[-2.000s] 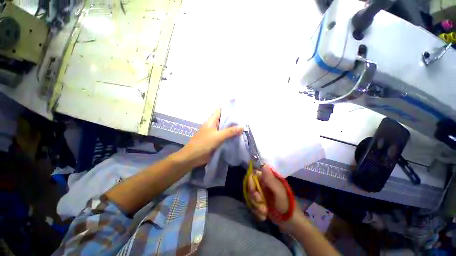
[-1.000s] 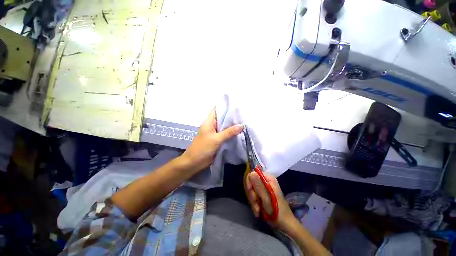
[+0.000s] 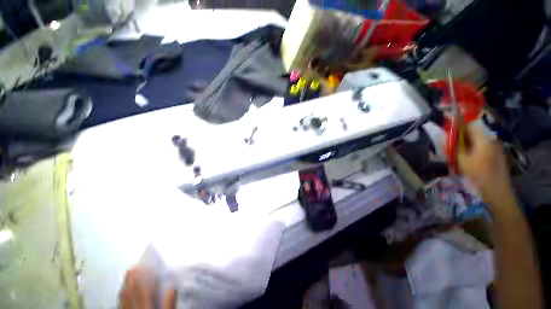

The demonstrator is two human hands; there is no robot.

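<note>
The light grey fabric panel (image 3: pixel 232 274) lies over the front table edge below the machine head, near white under the lamp. My left hand (image 3: pixel 145 289) is at the bottom edge of the picture, cut off, at the panel's left part; its fingers are blurred and their grip is unclear. My right hand (image 3: pixel 480 154) is far out to the right, beyond the machine, and holds the scissors (image 3: pixel 454 130) by the handles, blades pointing up. The sewing machine (image 3: pixel 302 130) stands between the hands.
The smartphone (image 3: pixel 317 199) stands upright before the machine, a thin black tool (image 3: pixel 348 184) beside it. Dark grey pieces (image 3: pixel 241 78) lie behind the machine near thread cones (image 3: pixel 305 84). A box (image 3: pixel 320 36) is at the back. A yellow-edged board (image 3: pixel 36 235) is at left.
The view has swung to the right and up. The scissors have left the fabric and moved far right in my right hand. My left hand now shows only at the bottom edge.
</note>
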